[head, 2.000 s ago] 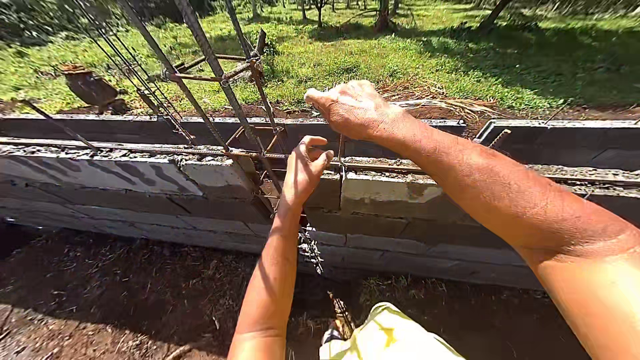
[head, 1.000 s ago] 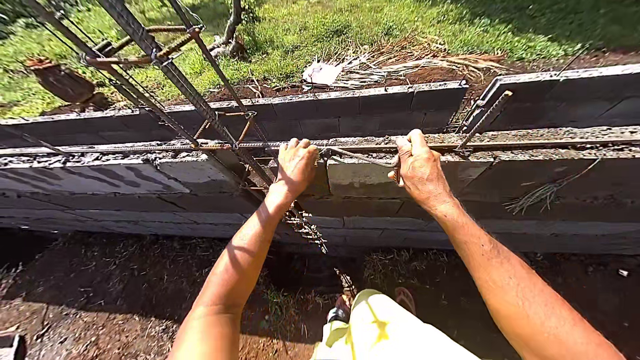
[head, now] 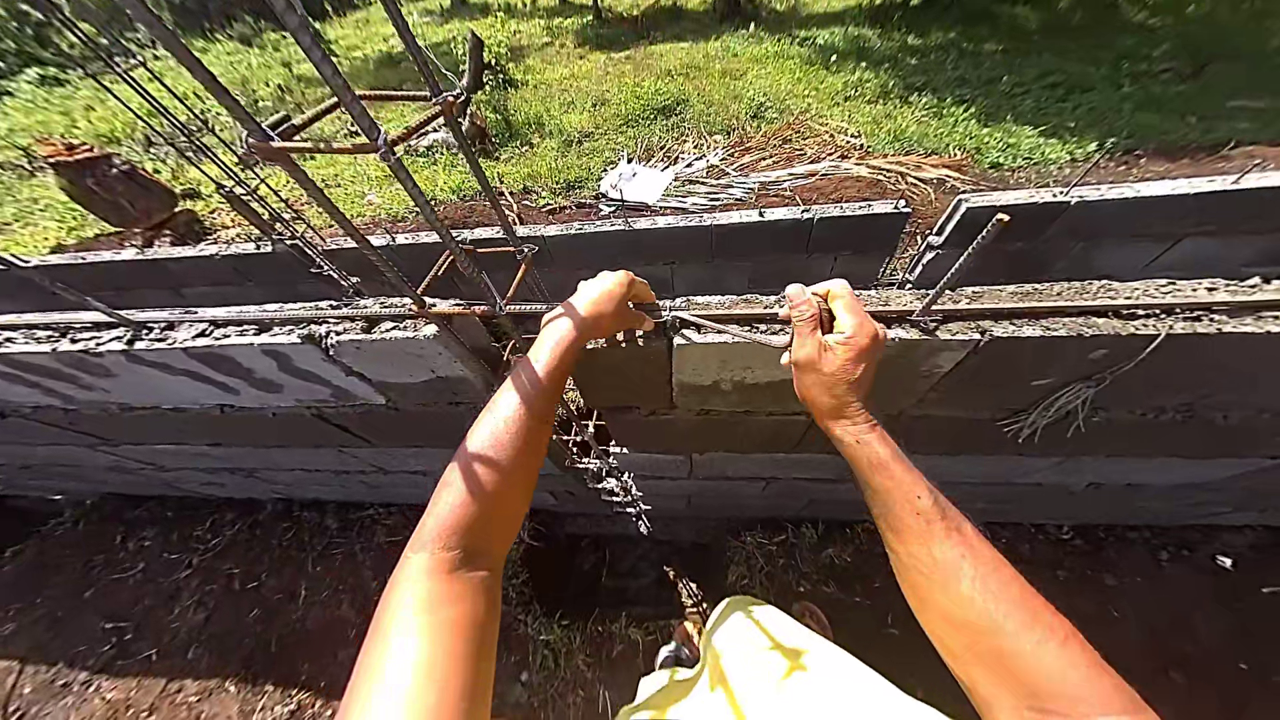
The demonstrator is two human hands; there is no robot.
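Note:
My right hand [head: 833, 340] is closed around the handle of a thin metal hook tool [head: 735, 331], its shaft pointing left to a wire tie on the horizontal rebar [head: 1050, 308]. Just left of that tie, my left hand [head: 603, 305] rests at the rebar with bent fingers; whether it grips the bar or a wire is unclear. The rebar runs along the top of a concrete block wall [head: 740, 375]. Left of my left hand, a column cage of upright rebars [head: 420, 205] with square stirrups [head: 320, 148] rises from the wall.
A short rebar stub [head: 962, 265] stands up at the right. Dry twigs [head: 1070, 402] hang against the wall face. Beyond is a second block wall [head: 740, 238], with dry stalks [head: 800, 160] and a tree stump [head: 110, 190] on the ground. More thin rebars lean at the left.
Two seconds ago my right hand was raised above the wall, left of its present place; it is now lower, at the rebar. My left hand stays near the tie.

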